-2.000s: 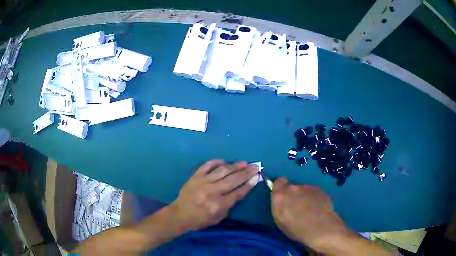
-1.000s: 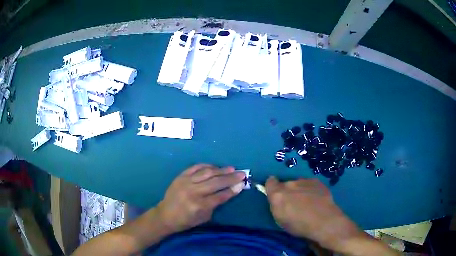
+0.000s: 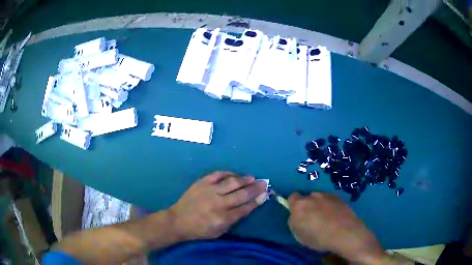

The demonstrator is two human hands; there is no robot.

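Observation:
My left hand [image 3: 220,202] is closed over a white plastic housing [image 3: 266,184] at the bench's near edge; only its end shows past my fingers. My right hand [image 3: 321,220] grips a small pale-handled tool [image 3: 282,201]. The tool's thin tip points left at the end of the housing, at or close to it; exact contact is too small to tell. Whether a black insert sits in that end cannot be told. A single white housing [image 3: 183,129] lies flat beyond my left hand.
A loose heap of white housings [image 3: 106,121] lies left. Fitted housings with black ovals [image 3: 319,80] lie in a row at the far edge. Black inserts [image 3: 357,158] are piled right. An open carton [image 3: 70,202] with white pieces is below left. A pale upright [image 3: 396,31] stands far right.
The view shifts left and back again. My hands stay together at the housing end. The tool and right hand sit slightly farther from the left fingertips than one second ago.

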